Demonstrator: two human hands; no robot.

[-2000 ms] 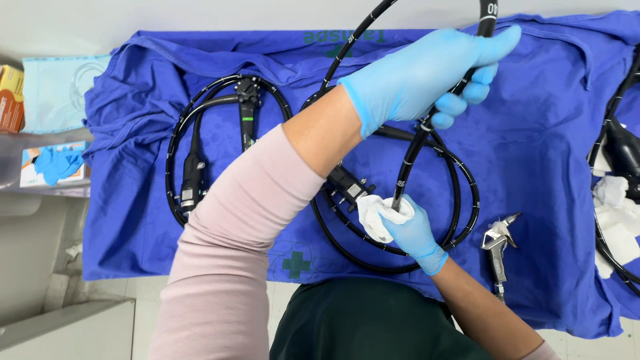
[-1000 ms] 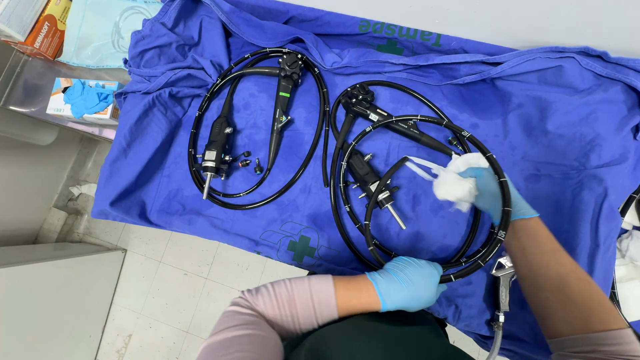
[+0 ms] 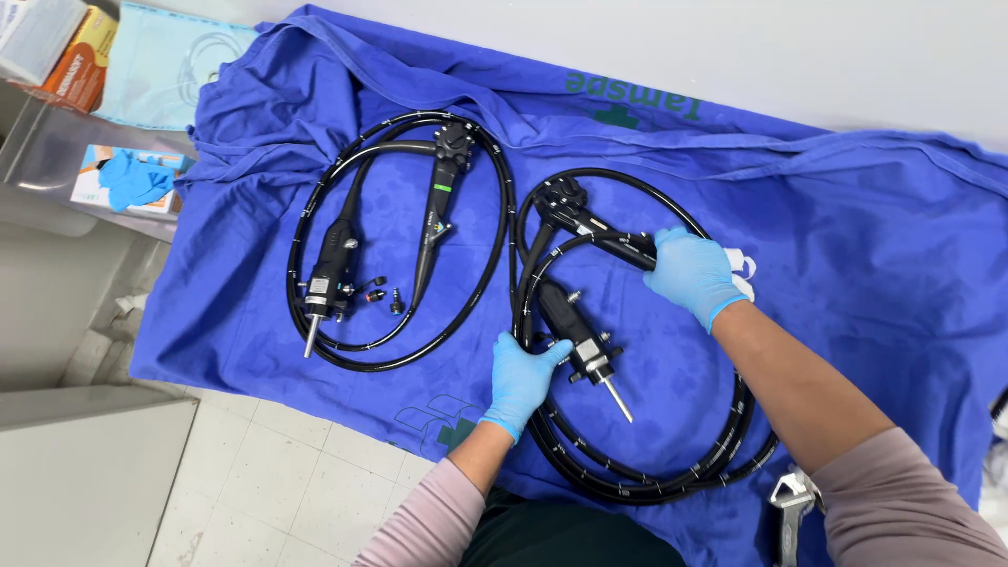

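Two black flexible endoscopes lie coiled on a blue cloth drape [image 3: 866, 260]. My left hand [image 3: 521, 378], in a light blue glove, grips the left side of the coiled tubing of the right endoscope [image 3: 654, 492], beside its connector with a metal pin. My right hand [image 3: 693, 272], gloved too, is closed around the tube near the lower end of that endoscope's control body, with white gauze [image 3: 740, 272] showing beyond the fingers. The left endoscope [image 3: 445, 169] is touched by neither hand. Small valves [image 3: 396, 301] lie inside its coil.
At the upper left are a glove box [image 3: 87, 189] with a blue glove on it, other boxes [image 3: 83, 67] and a pale blue pouch [image 3: 157, 71]. A metal spray gun [image 3: 791, 504] lies at the lower right. A grey cabinet [image 3: 87, 465] stands at the lower left.
The tube raised two seconds ago lies coiled with the right endoscope. My left hand has moved from the coil's bottom to its left side. My right hand has moved up and left to the control body.
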